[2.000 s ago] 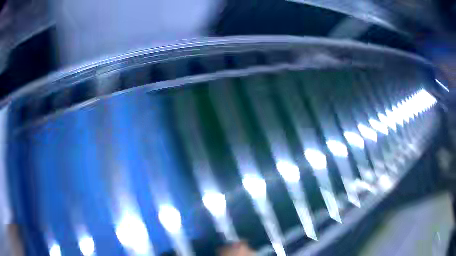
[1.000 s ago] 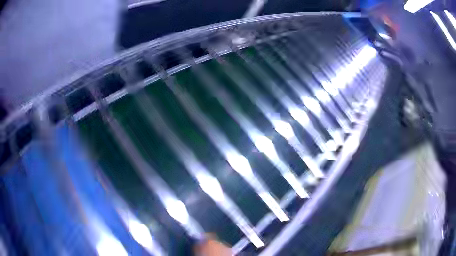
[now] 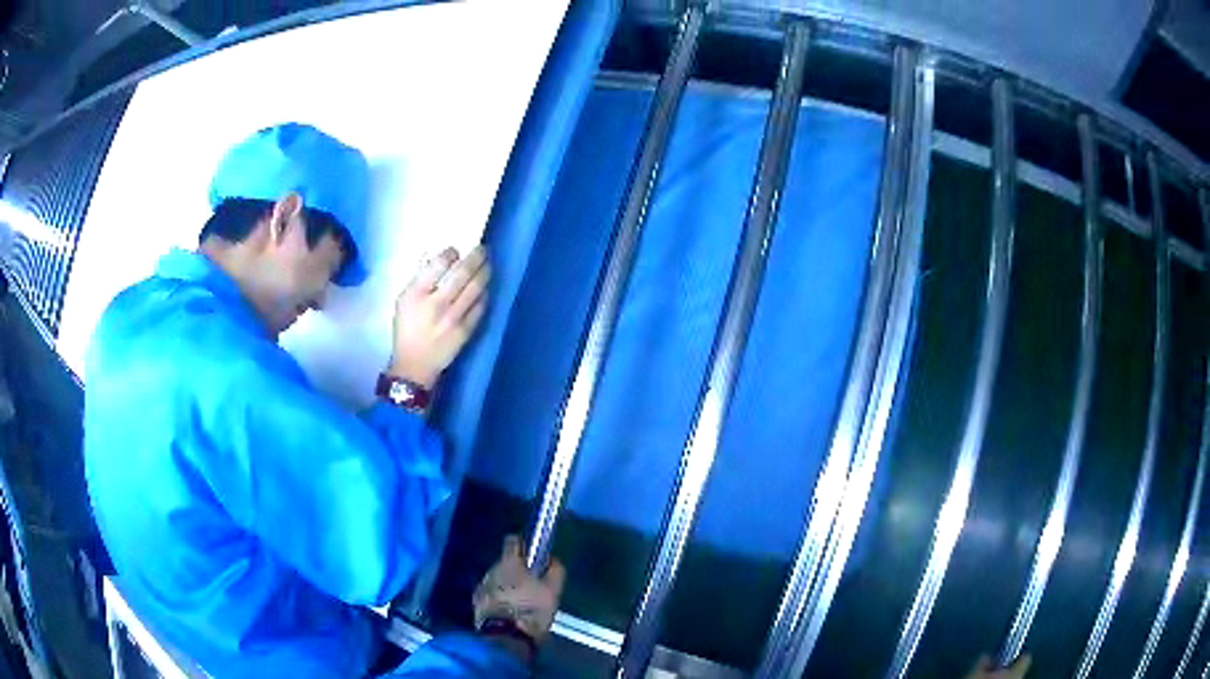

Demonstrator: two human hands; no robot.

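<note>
Bare fingertips, most likely my right hand, show at the bottom edge, right of centre, beside the lower part of a shiny metal roller. The rest of that hand is cut off, and its grip is hidden. I cannot make out my left hand. Parallel rollers run across the middle and right. A large white panel stands at the upper left, with a blue border along its right edge.
A person in blue cap and clothing leans at the left. One hand is on the panel edge. Another hand, apparently the same person's, touches a roller. Blue sheeting lies beneath the rollers, with dark green floor further right.
The view has swung left, bringing the person and the white panel in. The fingertips at the bottom edge now show further right in the picture.
</note>
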